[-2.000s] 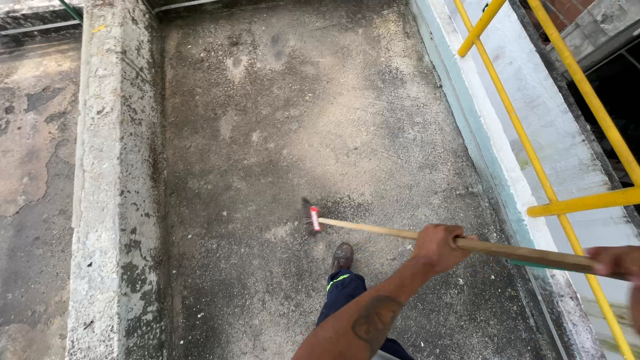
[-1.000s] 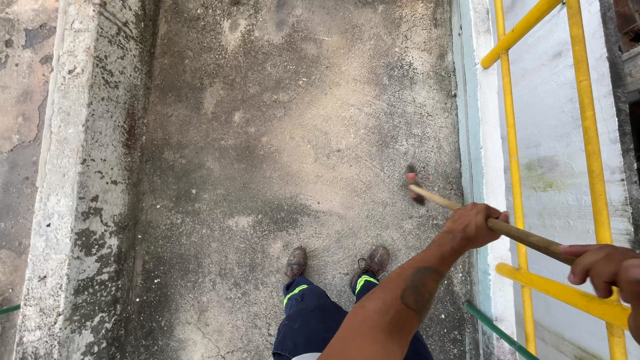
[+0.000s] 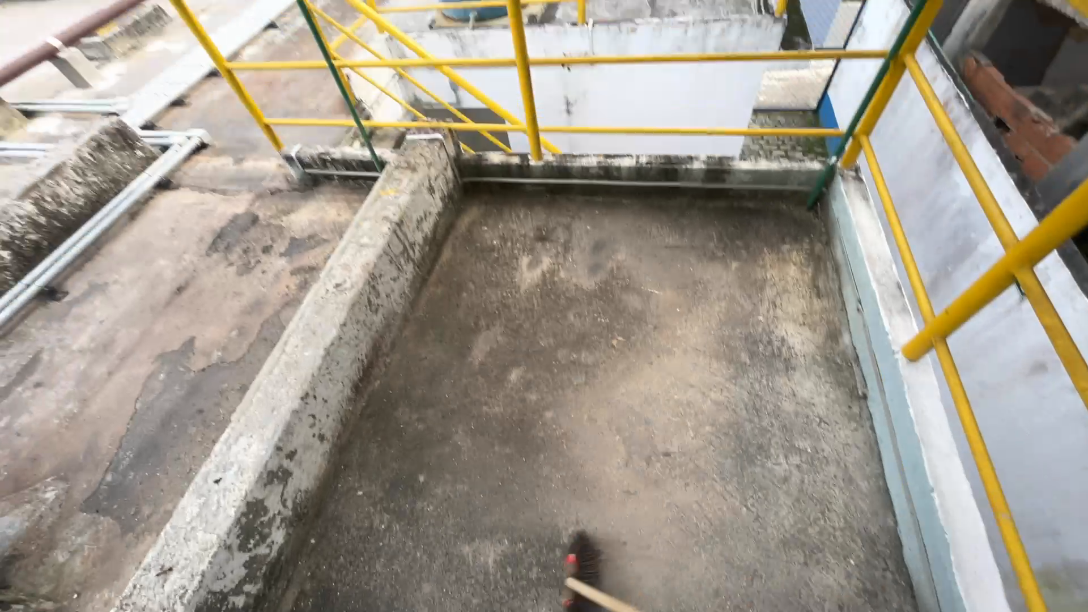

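Note:
A broom head (image 3: pixel 582 565) with dark bristles and a red part is low in the view, a little right of centre, on or just over the stained concrete floor (image 3: pixel 595 408). Only a short end of its pale wooden handle (image 3: pixel 599 595) shows, running down and right out of the frame. The broom head is slightly blurred. Neither my left hand nor my right hand is in view, so their hold on the handle is hidden.
A low weathered concrete curb (image 3: pixel 323 365) borders the floor on the left. Yellow metal railings (image 3: pixel 680 132) stand along the far edge and the right side (image 3: pixel 977 408). Beyond the curb lies a patched roof surface (image 3: pixel 187 340) with grey pipes (image 3: pixel 102 225).
The view has tilted up toward the far railing. Both hands, the forearm and the shoes have left the frame. The broom head has moved away from the right wall.

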